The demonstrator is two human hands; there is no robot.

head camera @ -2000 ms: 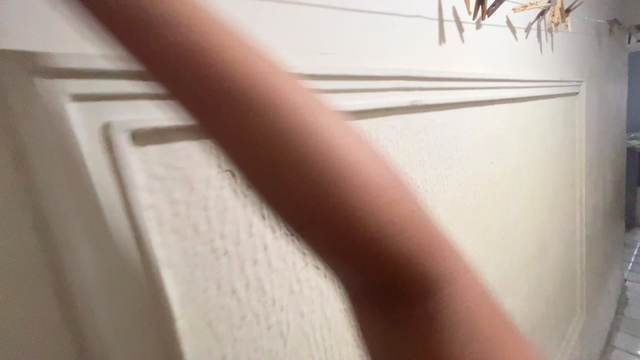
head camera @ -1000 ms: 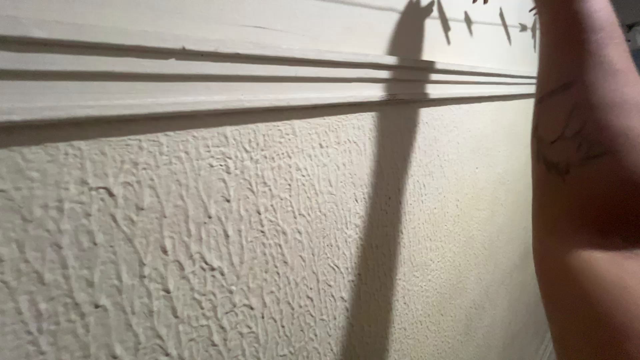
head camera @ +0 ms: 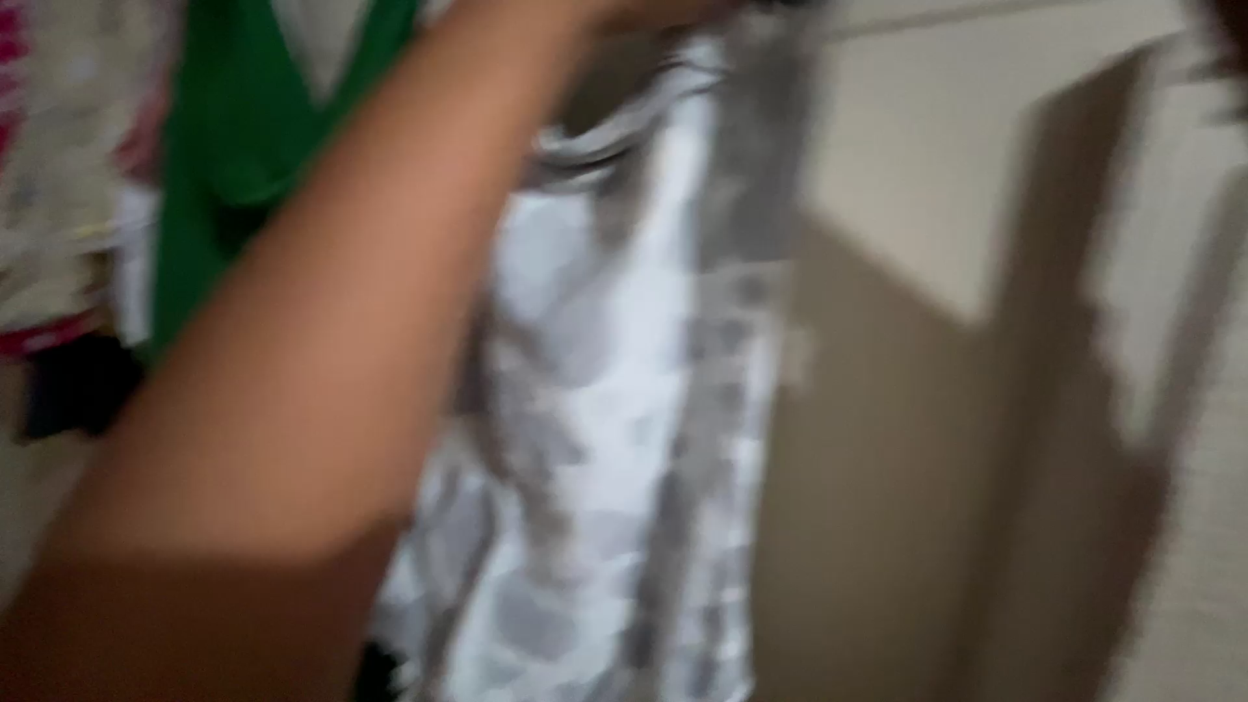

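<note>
My left forearm reaches up from the lower left, and my left hand [head camera: 673, 12] is cut off by the top edge, at the neck of a blurred white and grey patterned garment [head camera: 604, 390]. The garment hangs below that hand; whether the fingers grip it cannot be made out. A green garment [head camera: 219, 146] hangs behind the forearm. My right hand is not plainly visible; a dark blurred shape stands at the top right corner.
Patterned cloth with pink parts [head camera: 58, 175] hangs at the far left, above a dark item [head camera: 83, 385]. On the right is a pale wall [head camera: 907, 146] with broad shadows across it.
The view has swung from the textured wall to hanging clothes. The patterned garment and the green one now show; neither appears in the earlier frames.
</note>
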